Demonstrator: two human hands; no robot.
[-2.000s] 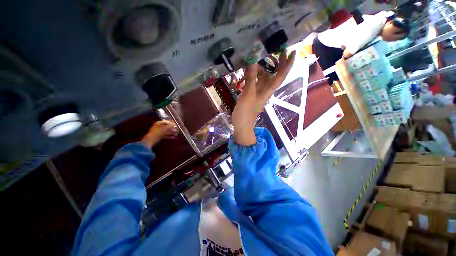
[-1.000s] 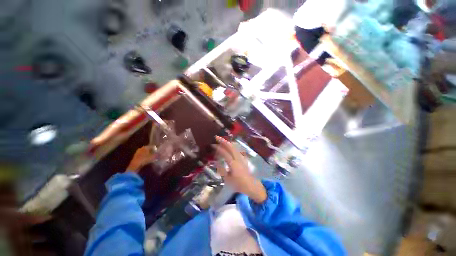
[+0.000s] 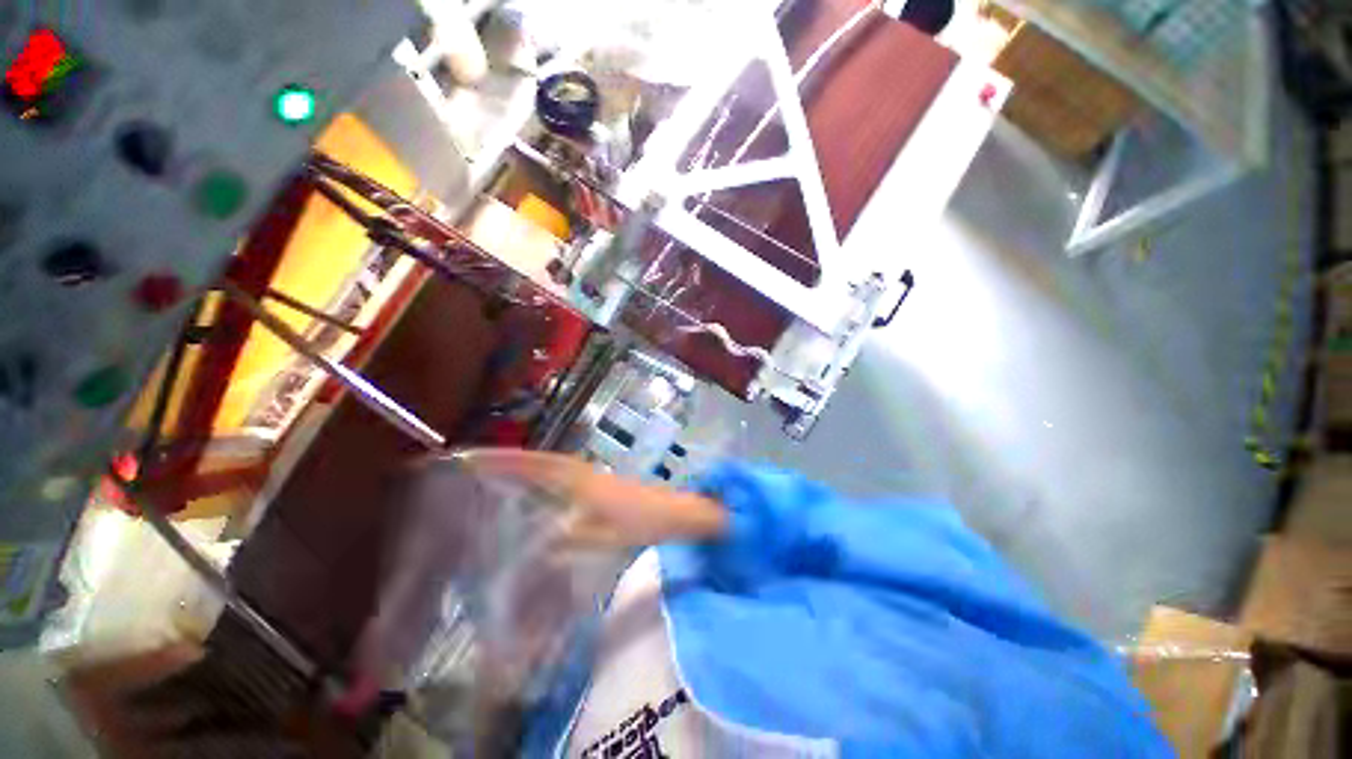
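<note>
My right hand [image 3: 601, 501], bare and blurred, reaches left across the front of the machine from its blue sleeve. It holds crinkled clear film [image 3: 497, 571], which hangs below and left of the fingers, over the near edge of the brown belt [image 3: 334, 519]. My left hand cannot be made out; the blurred film covers the area in front of my body. The dark red sealing frame [image 3: 245, 356], with metal bars and yellow behind, stands raised over the belt.
The grey control panel [image 3: 163, 74] is at upper left. A white triangular guard [image 3: 808, 193] spans another brown belt [image 3: 875, 104]. A table [image 3: 1090, 45] stands at upper right. Grey floor [image 3: 1038, 386] lies right of the machine, with cartons [image 3: 1186, 660] at lower right.
The sealing frame now shows raised. My right hand has moved left and down to the film, which lay on the belt near my left hand. The left hand is lost from sight. The view has shifted.
</note>
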